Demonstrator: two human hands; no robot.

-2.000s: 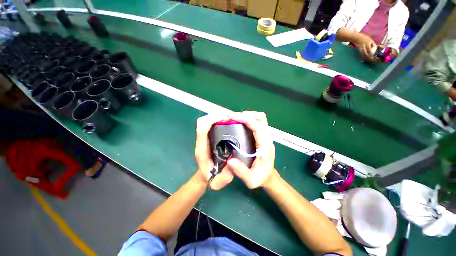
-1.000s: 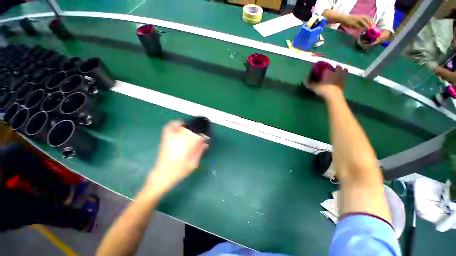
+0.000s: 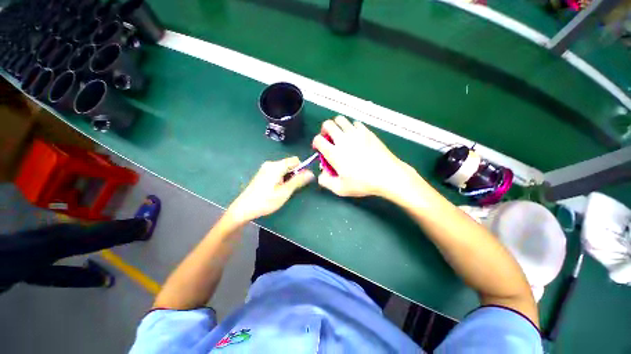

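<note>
My right hand [image 3: 360, 160] is closed around a motor and heater core with a magenta end ring [image 3: 326, 157], mostly hidden by the fingers. My left hand [image 3: 268, 187] pinches the lead wires [image 3: 306, 163], which run from the core; their ends are hidden in the fingers. An empty black barrel housing [image 3: 282, 110] stands upright just beyond my hands, its open end up and its side stub towards me. It touches neither hand.
Many black housings stand at the left. Another core with a magenta end [image 3: 477, 174] lies at right, beside a whitish round tub [image 3: 529, 242], a long black-handled tool [image 3: 564, 297] and a white wrap [image 3: 609, 231]. A belt with a pale rail [image 3: 235, 63] runs behind. A person's legs and red stool are at left.
My right hand has come back from the belt with the magenta-ended core. My left hand has let go of the black housing, which now stands on the bench, and has taken the wires.
</note>
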